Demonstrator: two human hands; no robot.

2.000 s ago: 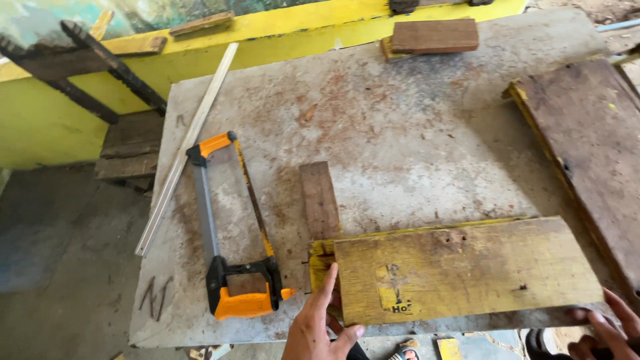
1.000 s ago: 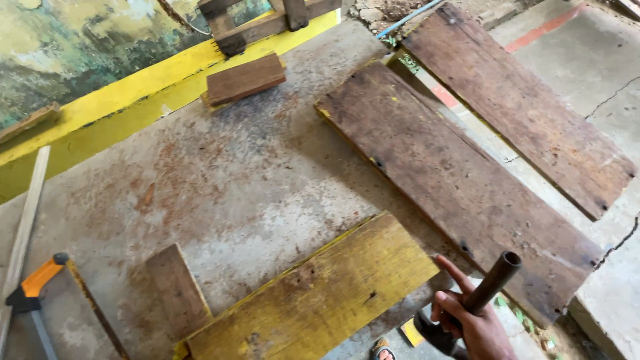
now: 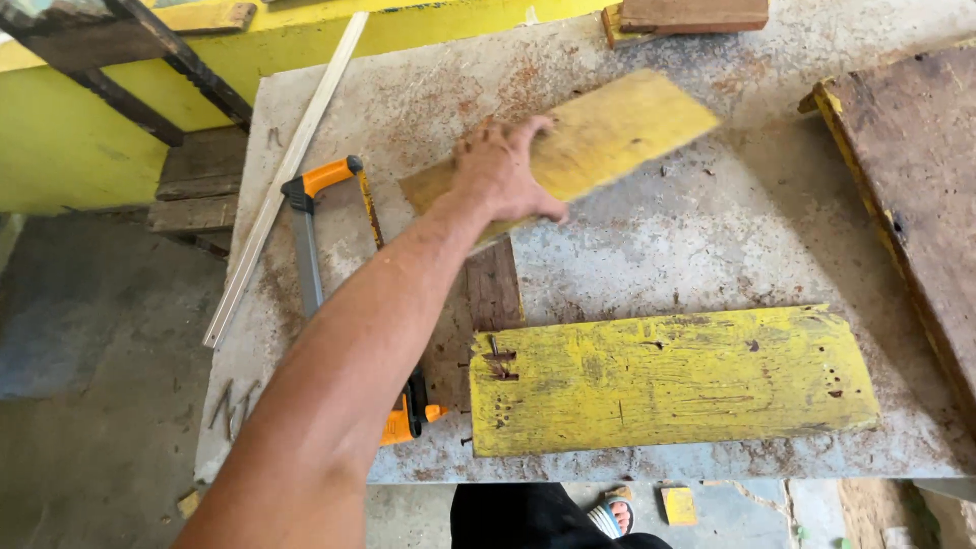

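Note:
My left hand (image 3: 507,171) grips a yellowish wooden board (image 3: 610,137) from above and holds it at a slant over the middle of the table. Below it a yellow-painted plank (image 3: 671,381) lies along the front edge, with nails at its left end. A short brown wood piece (image 3: 494,286) runs from under the raised board to the plank. Partly behind my forearm lies an orange and black hacksaw (image 3: 328,175). My right hand is out of view.
A long pale strip (image 3: 286,179) crosses the table's left side, near loose nails (image 3: 232,408). Wood blocks (image 3: 694,15) sit at the back, and a large brown board (image 3: 915,175) at the right. A dark wooden chair (image 3: 202,171) stands beyond the left edge.
The top board has moved off the yellow plank, up and back in my left hand. My right hand, which held a hammer-like tool by its handle, has left the view. The view has swung back left.

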